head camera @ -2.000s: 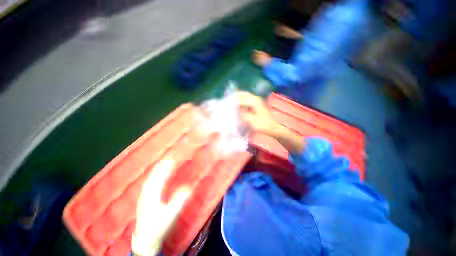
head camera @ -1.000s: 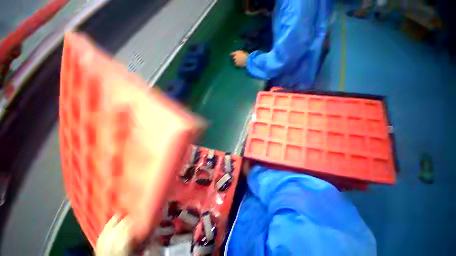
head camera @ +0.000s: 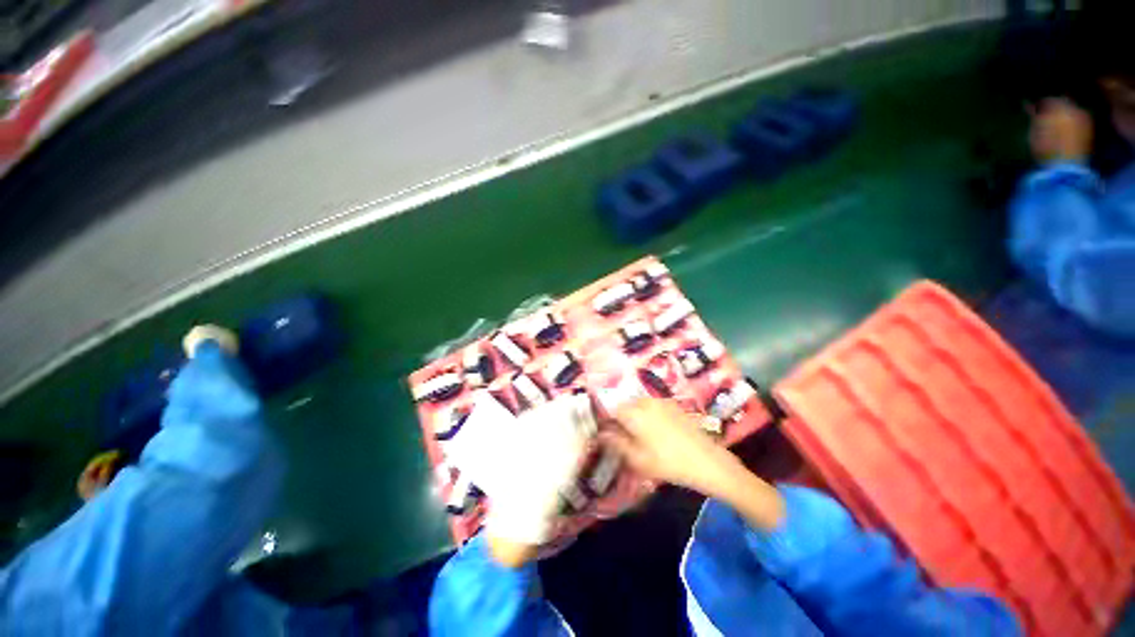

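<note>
A red-orange tray (head camera: 747, 421) filled with small dark watch-like pieces with pale speckled bands lies on the green belt in front of me. My left hand (head camera: 533, 479), in a white glove, is over the tray's lower middle beside a flat white slip (head camera: 483, 429). My right hand (head camera: 660, 442), which looks bare, is over the tray just right of the left one. The fingers of both are blurred and I cannot tell what they hold. Clear film (head camera: 510, 316) glints at the tray's back edge.
Empty red pocketed trays (head camera: 958, 436) stand at the right, next to the belt. Blue holders (head camera: 641, 193) stand in a row along the back of the green belt (head camera: 461, 276). More blue holders (head camera: 289, 334) are at the left, by a neighbour's hand. Another worker's sleeve (head camera: 1089, 243) is at the right.
The raised empty tray in my left hand is gone from there, uncovering the filled tray. Both hands are now over the filled tray. The view has turned, bringing the left neighbour in.
</note>
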